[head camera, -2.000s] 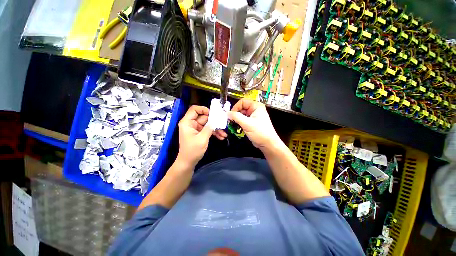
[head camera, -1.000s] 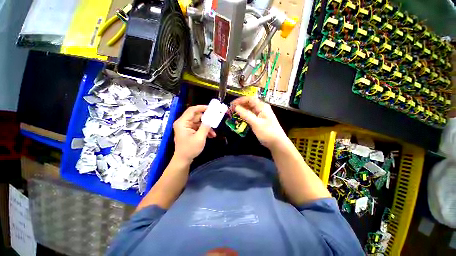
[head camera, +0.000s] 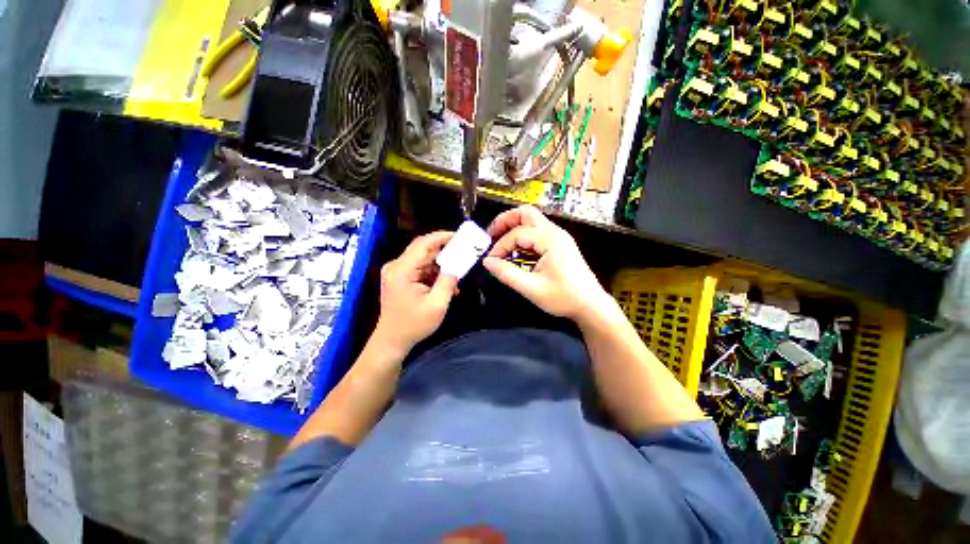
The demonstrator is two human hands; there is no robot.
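Note:
My left hand (head camera: 415, 287) holds a flat white part (head camera: 463, 249) between thumb and fingers, just below the dark soldering tip (head camera: 469, 181). My right hand (head camera: 540, 261) is at the part's right edge with its fingertips pinched. A circuit board (head camera: 522, 256) is mostly hidden behind my right fingers; only a bit of yellow and green shows. Whether the tip touches the part cannot be told. The grey soldering machine (head camera: 491, 64) with a red label stands above my hands.
A blue bin (head camera: 151, 335) of white parts is at left. A yellow crate (head camera: 697, 335) with joined units is at right. A black fan (head camera: 287, 101) stands left of the machine. Rows of boards (head camera: 808, 117) lie on a black sheet (head camera: 702, 191) at upper right.
The white part first moved down and left from the tip, then came back slightly right and tilted. The board, visible a second ago, is now mostly covered by my right hand.

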